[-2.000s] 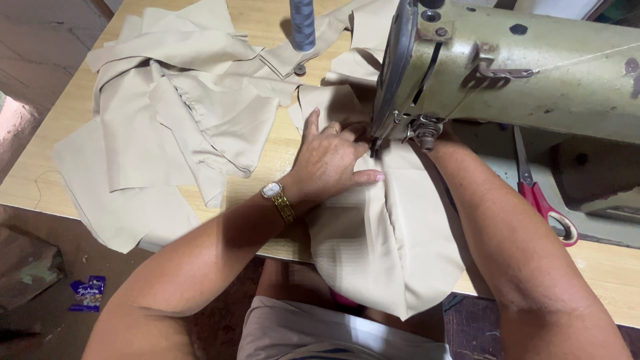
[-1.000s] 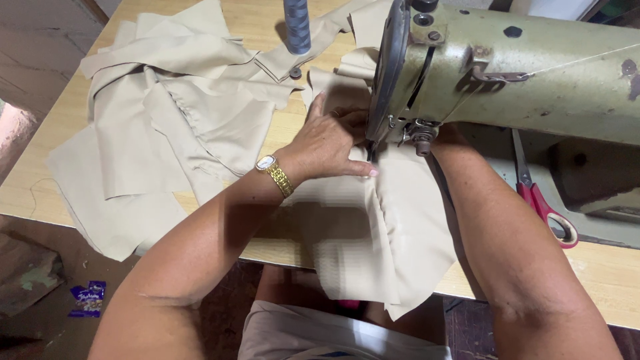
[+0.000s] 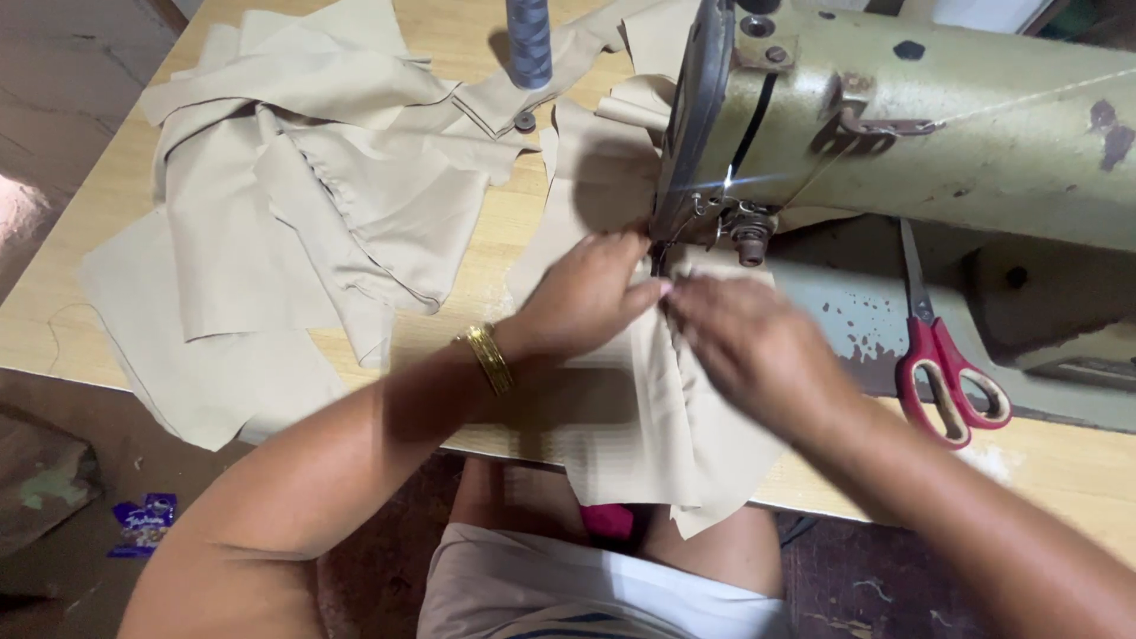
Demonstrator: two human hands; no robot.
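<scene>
Beige fabric (image 3: pixel 612 426) lies under the presser foot (image 3: pixel 658 257) of a green sewing machine (image 3: pixel 932 124) and hangs over the table's front edge. Resting on the fabric just left of the foot is my left hand (image 3: pixel 590 288), its thumb pointing at the seam. My right hand (image 3: pixel 754 337), blurred, lies on the fabric just in front of the foot, fingertips close to my left thumb. Whether its fingers pinch the cloth cannot be told. A gathered seam runs down the fabric below the hands. The needle is hard to make out.
Red-handled scissors (image 3: pixel 945 382) lie on the machine bed's front edge at right. More beige fabric pieces (image 3: pixel 257 213) are heaped on the left of the table. A grey-blue thread cone (image 3: pixel 530 44) stands behind, near a small bobbin (image 3: pixel 524 122). A purple packet (image 3: pixel 144 525) lies on the floor.
My right hand has come out from behind the machine head to the front of the presser foot. The fabric's hanging end has moved up, toward the machine. My left hand stays beside the foot.
</scene>
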